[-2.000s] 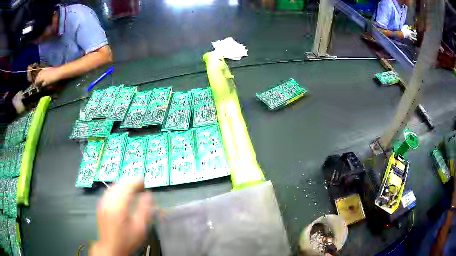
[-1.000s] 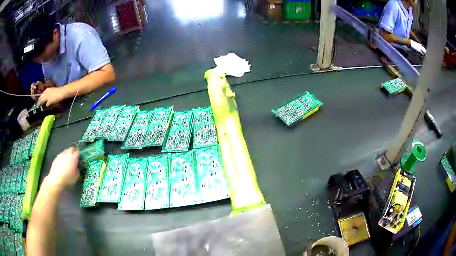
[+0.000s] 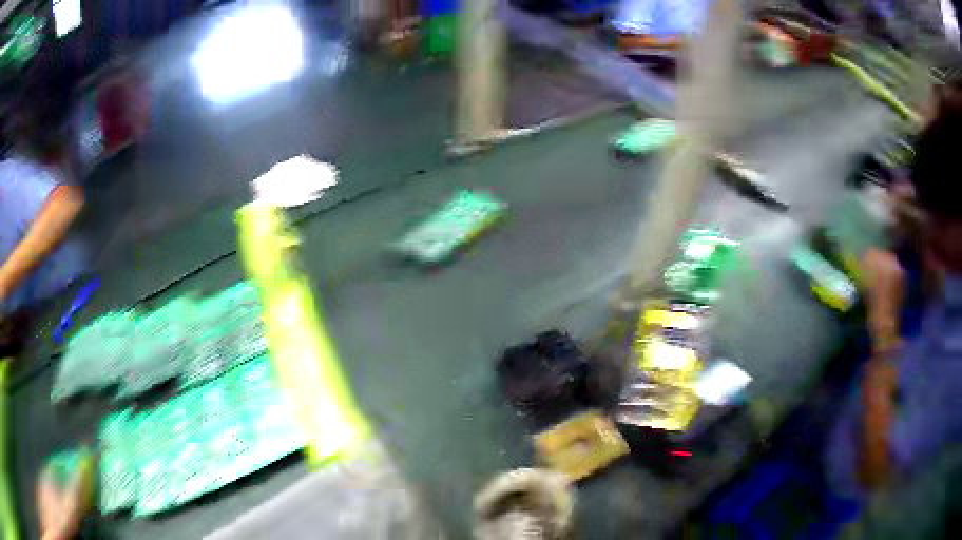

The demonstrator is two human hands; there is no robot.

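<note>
The frame is strongly blurred. My left hand [image 3: 63, 508] is at the lower left edge, partly cut off, with a small green printed circuit board [image 3: 72, 465] at its fingertips, seemingly gripped. It is just left of the lower row of green boards [image 3: 200, 438]. An upper row of boards [image 3: 158, 343] lies behind that row. My right hand is out of the picture. The grey work mat [image 3: 327, 508] shows at the bottom, with no hand on it.
A yellow divider strip [image 3: 301, 338] runs right of the rows, with white cloth [image 3: 295, 180] at its far end. One board [image 3: 451, 227] lies beyond. At right are the dross pot [image 3: 524, 508], sponge [image 3: 581, 444], black stand [image 3: 542, 369] and yellow box [image 3: 665, 369]. People are at both sides.
The view has swung right, so bench things shift left in the picture. My left hand has gone from the rows' upper left end to beside the lower row, with a board at its fingers.
</note>
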